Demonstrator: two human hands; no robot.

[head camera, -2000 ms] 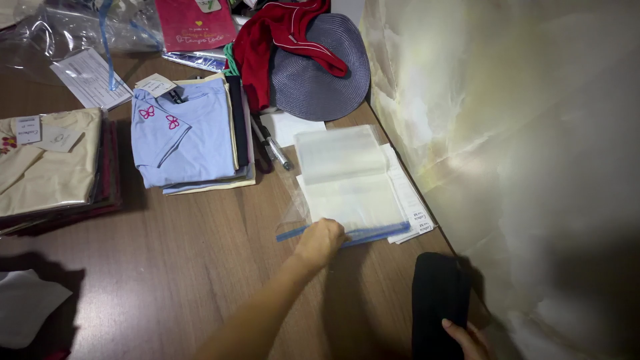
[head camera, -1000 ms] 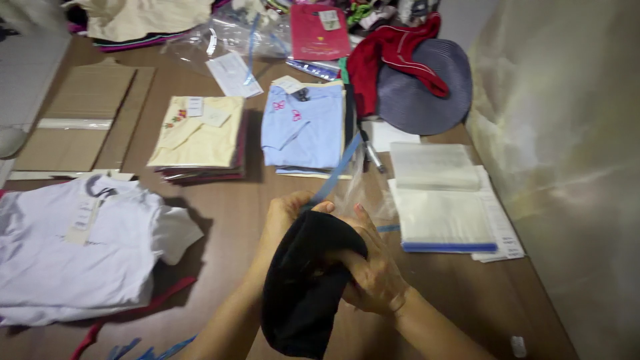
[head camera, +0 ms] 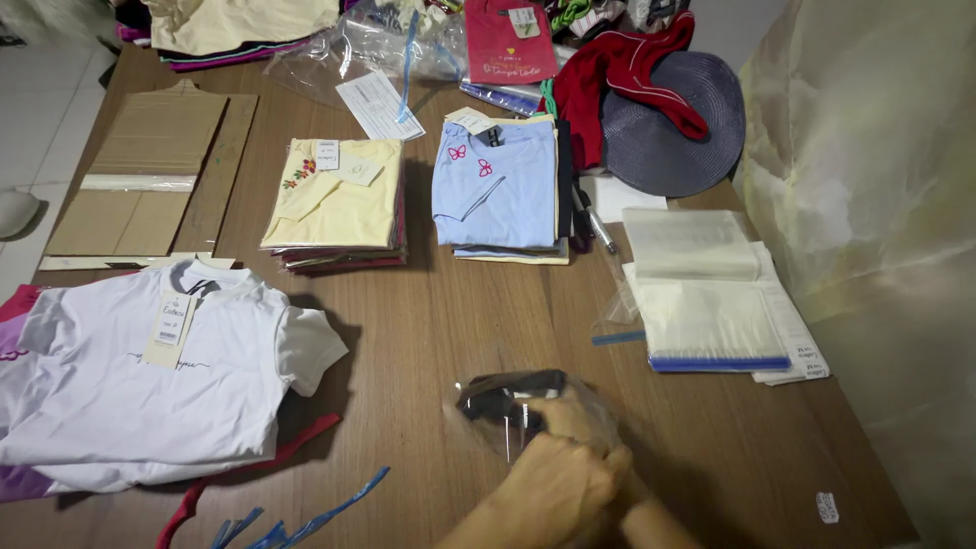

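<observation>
A folded black garment lies inside a clear plastic bag at the lower middle of the table. My left hand is closed on the bag's near end, around the other wrist or hand. My right hand reaches into the bag, its fingers against the black garment; they are partly hidden by the plastic and by my left hand. Right of the bag is a stack of clear bags with blue edges. Beyond are a pile of light blue shirts and a pile of bagged yellow shirts.
A white T-shirt with tags lies at left, near red and blue strips. Flattened cardboard is at the far left. A pen, a round grey mat, a red garment and a curtain-like surface are to the right.
A second ago the black garment was in my hands, with a clear bag beside it; now it is inside the bag, on the table. The two hands have moved closer together.
</observation>
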